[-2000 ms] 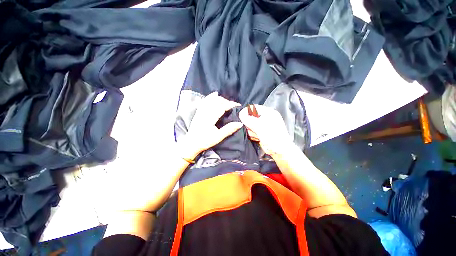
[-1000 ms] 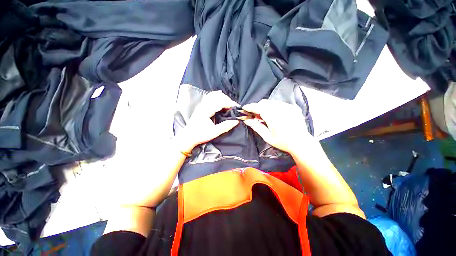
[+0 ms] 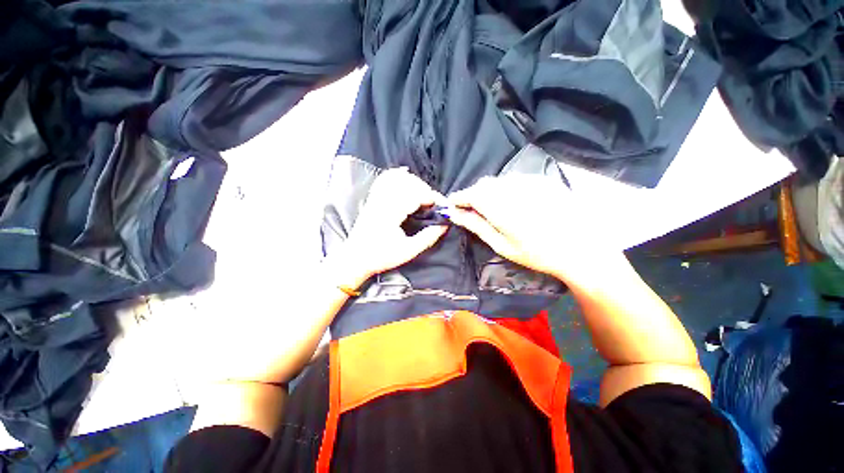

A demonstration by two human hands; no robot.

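Dark navy trousers [image 3: 430, 102] lie in front of me, waistband [image 3: 416, 309] against my apron and legs running away up the table. A grey pocket bag [image 3: 345, 189] shows at the left, partly under my left hand. My left hand [image 3: 384, 222] is closed on the trouser cloth near the middle front. My right hand [image 3: 509, 222] meets it there, its fingertips pinching the same cloth. Both hands look overexposed. The snips are not visible now; the inside of my right hand is hidden.
Dark garments are heaped on the white table [image 3: 264, 175] at the left [image 3: 102, 203], with more at the far right [image 3: 777, 74]. Another folded dark garment [image 3: 601, 111] lies just right of the trouser legs. A wooden stool [image 3: 731, 242] and blue plastic bag [image 3: 754, 379] stand at the right.
The reddish snips seen earlier at my right fingertips are out of sight. My right hand has turned over and its fingertips have come to my left hand; the right elbow has moved outward.
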